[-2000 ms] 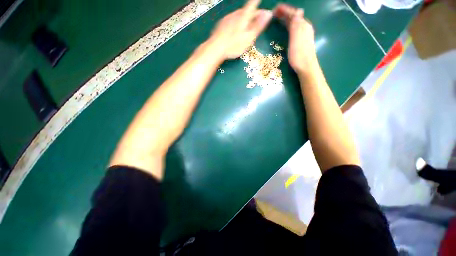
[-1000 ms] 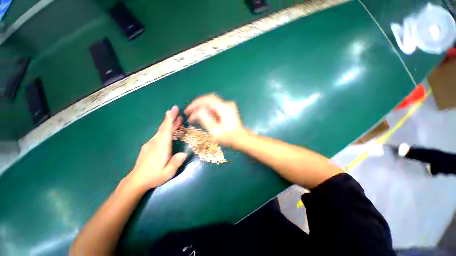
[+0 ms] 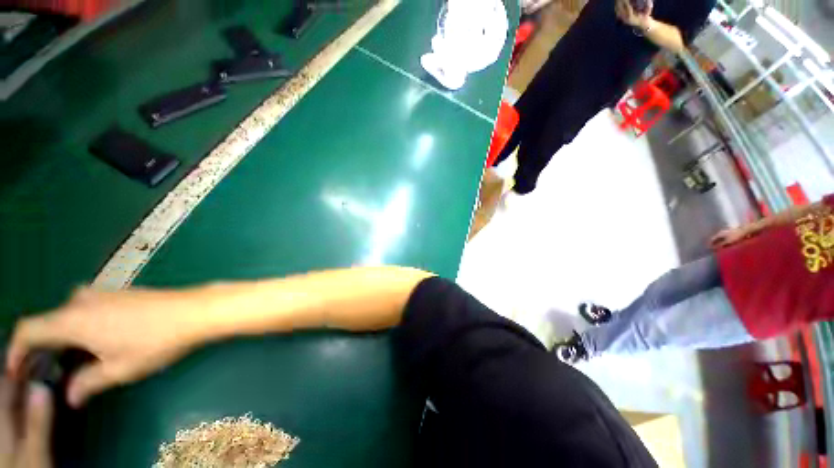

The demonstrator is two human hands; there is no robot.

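Observation:
My right hand [image 3: 114, 334] reaches across to the far left with its fingers curled over a dark object [image 3: 57, 367], which looks like a black device and is mostly covered. My left hand [image 3: 26, 425] is cut off by the left edge and blurred, with its fingers close against the dark object; its grip cannot be told. A pile of tiny pale gold rings [image 3: 229, 445] lies on the glossy green bench [image 3: 302, 228] at the bottom, to the right of both hands.
Black devices [image 3: 135, 155] lie on the green belt beyond the pale rail [image 3: 197, 180]. A white fan [image 3: 471, 37] is at the bench's far end. A person in black [image 3: 585, 64] stands beyond, and a person in a red shirt [image 3: 777, 274] is at right.
The view has turned to the right, so the pile shows lower. Both hands have moved off the pile to the left, at the dark object. More floor and two people show.

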